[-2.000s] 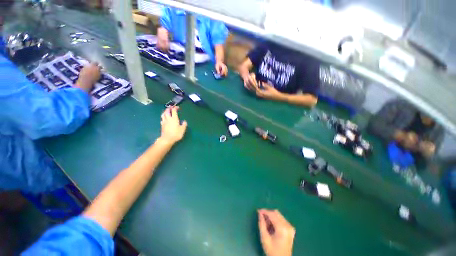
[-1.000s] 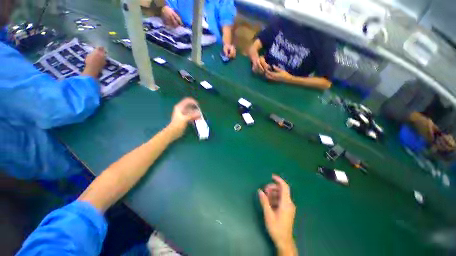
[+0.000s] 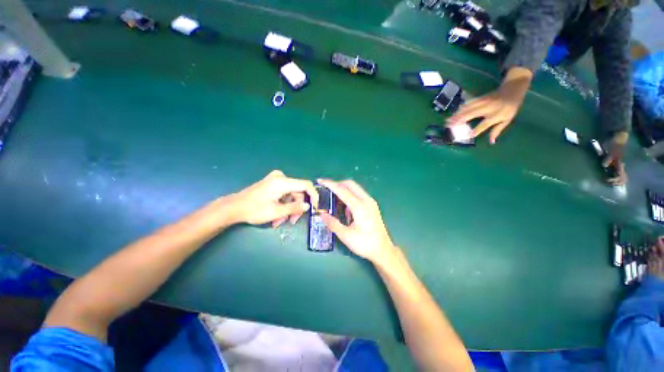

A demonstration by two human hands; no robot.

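Note:
A phone unit (image 3: 321, 231), a dark bar with a grey lower half and a dark screen area at its upper end, lies on or just above the green bench in front of me. My left hand (image 3: 280, 200) has its fingertips on the unit's upper left side. My right hand (image 3: 358, 221) holds its right side, with fingers at the upper end and thumb near the middle. The fingertips hide part of the unit's edges, and any small part between them cannot be made out.
Spaced units, one with an orange spot (image 3: 354, 64), lie along the belt beyond. A small pale ring (image 3: 278, 99) lies near a white-topped unit (image 3: 293, 75). Another person's hand (image 3: 495, 110) touches a unit at right. A metal post (image 3: 45, 40) stands at upper left.
The view has turned right and down. My left hand has brought a unit back from the belt side, and both hands now meet on it. Another person's hand has reached onto a unit at right.

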